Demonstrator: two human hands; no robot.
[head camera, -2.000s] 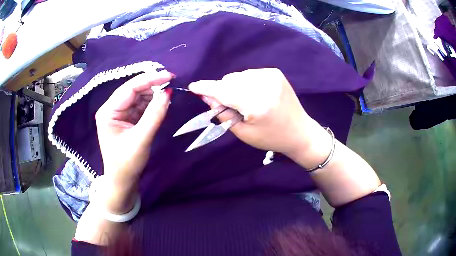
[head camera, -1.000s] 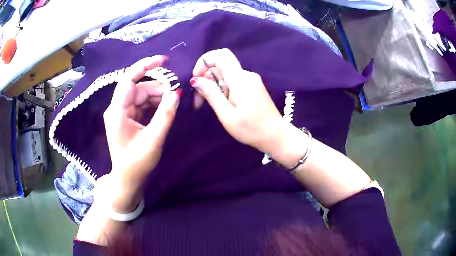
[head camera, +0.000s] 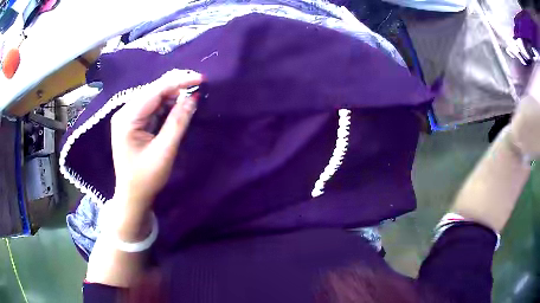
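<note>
The dark purple garment lies spread over the lap, with white scalloped trim along its left edge and a short white trim strip right of centre. My left hand pinches the garment's trimmed edge between thumb and forefinger, upper left of centre. A small dark spot shows at the fingertips, too small to name. My right hand is stretched far right, blurred and cut off by the picture's edge, so its fingers are hidden. The snips are not visible. Pale patterned lining shows behind the garment.
A white-topped table with a wooden drawer is at upper left, an orange object on it. A grey-brown cloth bin with a blue edge stands at right, purple pieces with white trim beyond it. The floor is green.
My right hand has moved from the garment's middle out to the far right edge, uncovering the short white strip. My left hand has shifted slightly left and closed its fingertips on the edge.
</note>
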